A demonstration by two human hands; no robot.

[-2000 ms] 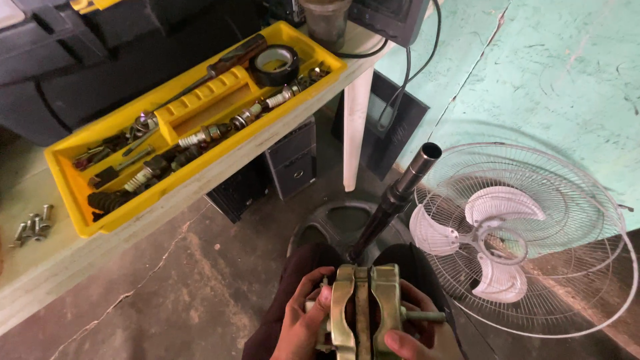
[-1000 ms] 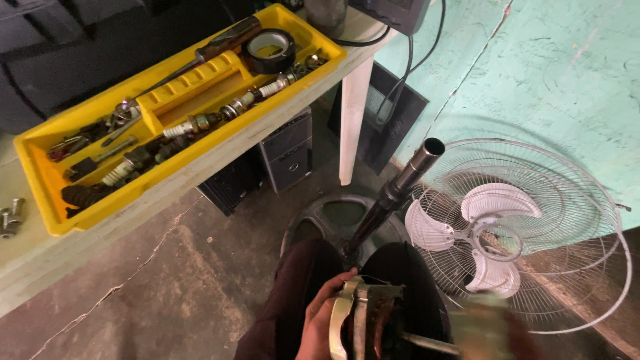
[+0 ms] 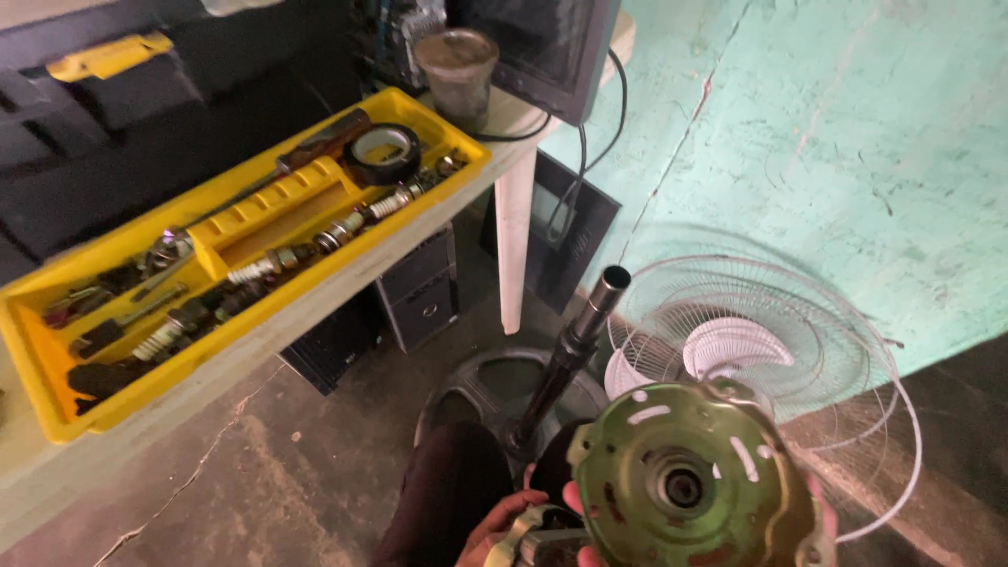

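My left hand (image 3: 494,526) is at the bottom, holding the fan motor's body (image 3: 543,539), of which the metal rim and laminated core show. Beside it my right hand (image 3: 584,555) holds up a round greenish metal motor end cover (image 3: 685,488), its inner face with a central bearing hole turned toward me. Only fingertips of that hand show around the cover's edge. The cover overlaps the motor body in view, and I cannot tell whether they touch. Behind them the fan stand's pole (image 3: 571,346) rises, tilted, from its round base (image 3: 457,394).
A yellow tray (image 3: 47,394) with spark plugs (image 3: 161,339), a screwdriver (image 3: 323,142) and black tape (image 3: 383,153) lies on the white table (image 3: 205,378) at left. A wire fan guard with pale blades (image 3: 736,342) leans by the green wall. Computer cases (image 3: 421,303) stand beneath the table.
The motor was held together between both hands two seconds ago. Now the end cover is apart from the body, raised in my right hand, its inside showing.
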